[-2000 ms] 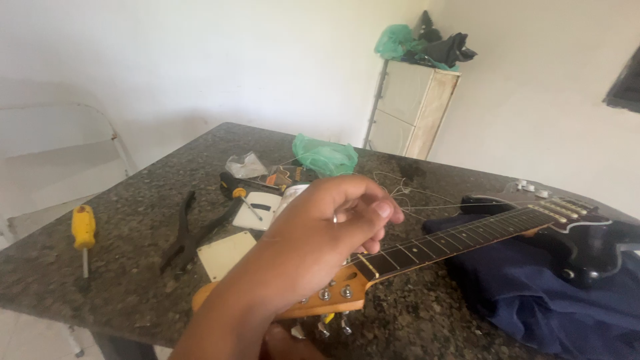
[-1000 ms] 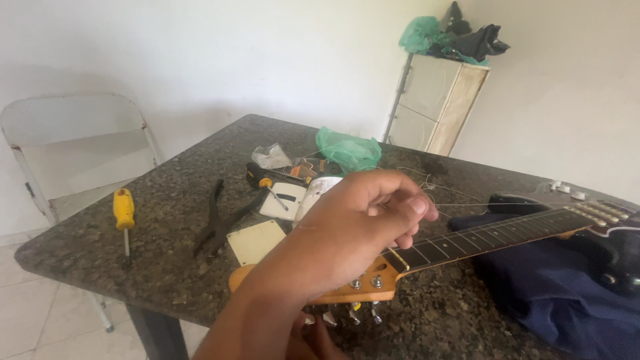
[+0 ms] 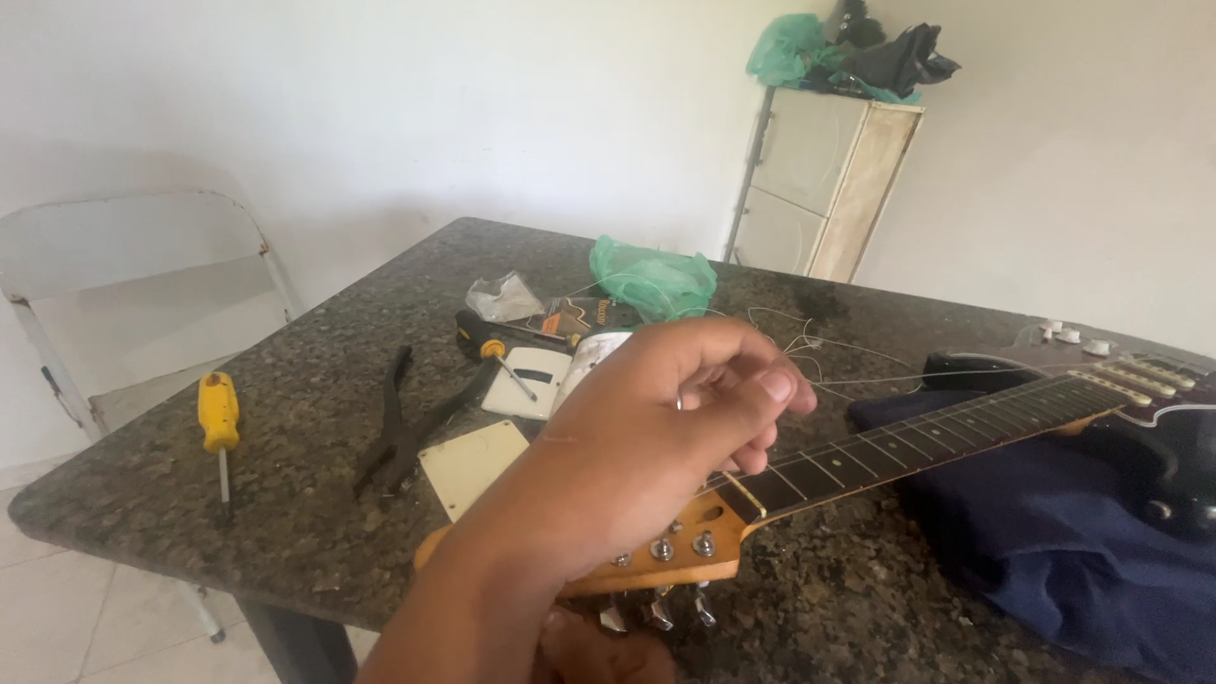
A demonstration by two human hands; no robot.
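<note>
My left hand (image 3: 703,408) pinches a thin metal guitar string (image 3: 883,380) between thumb and fingers, above the nut end of the fretboard (image 3: 855,451). From my fingertips the string runs right toward the bridge of a black electric guitar (image 3: 1178,456). Below my left forearm lies the wooden headstock (image 3: 703,560) with metal tuning pegs (image 3: 660,613) along its near edge. My right hand (image 3: 608,655) shows only partly at the bottom, close to the pegs; its fingers are mostly hidden. Dark blue cloth (image 3: 1026,541) lies under the guitar's neck and body.
On the granite table (image 3: 313,380) lie a yellow-handled screwdriver (image 3: 218,418), dark pliers (image 3: 408,427), a black-and-yellow screwdriver (image 3: 492,350), a cream plate (image 3: 472,465), a green plastic bag (image 3: 655,275) and coiled loose string (image 3: 807,340). A white folding chair (image 3: 133,275) stands left.
The view has shifted somewhat left since the oldest frame. My left hand keeps its pinch on the string over the nut, with no plain change in hold.
</note>
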